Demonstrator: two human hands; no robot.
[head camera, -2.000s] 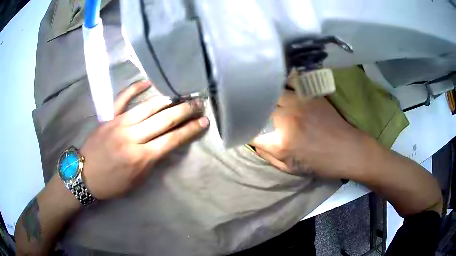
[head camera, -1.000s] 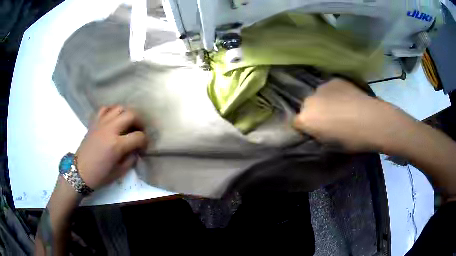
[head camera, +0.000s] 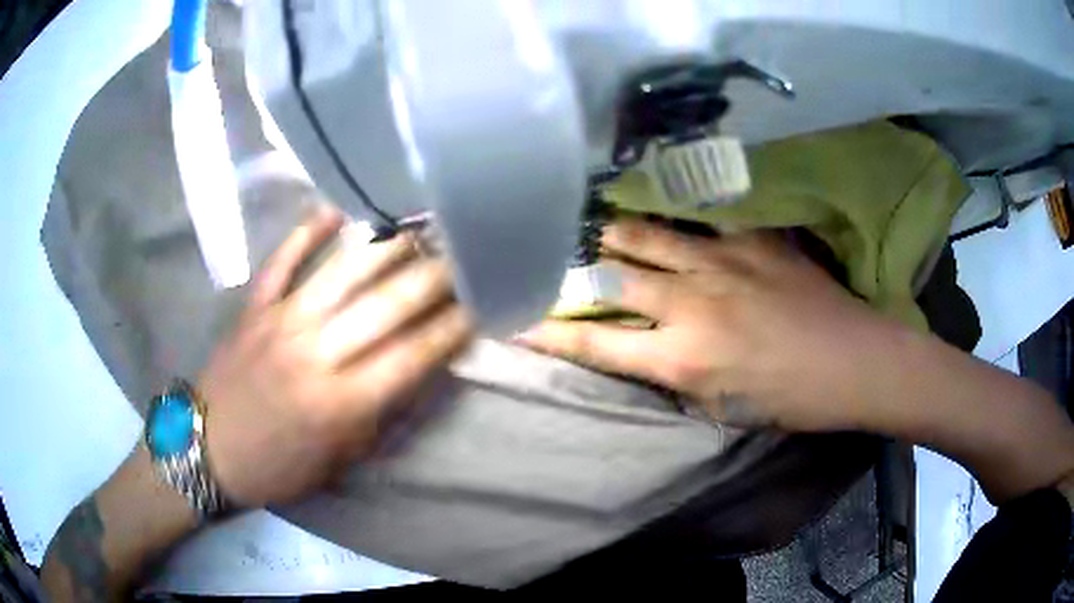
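Note:
A grey-taupe panel (head camera: 530, 471) lies over the machine table and under the sewing machine head (head camera: 506, 153). My left hand (head camera: 342, 353), with a watch, lies flat on the panel left of the head, slightly blurred, fingers toward the needle area. My right hand (head camera: 730, 318) rests palm down on the cloth right of the head, fingers spread. A lime-green fabric piece (head camera: 895, 200) is bunched behind my right hand, and a yellow-green edge shows between its fingers. The machine head hides the needle and presser foot.
A white strip with a blue top (head camera: 212, 177) hangs left of the head. The tension assembly with a cream ribbed knob (head camera: 704, 171) juts out above my right hand. The white table (head camera: 294, 560) shows at the front edge. A dark sleeve is at the lower right.
The view has moved closer to the machine head. Both hands have moved up the cloth toward the needle area; my right hand has gone from bunched to flat and spread. The panel's front edge has shifted.

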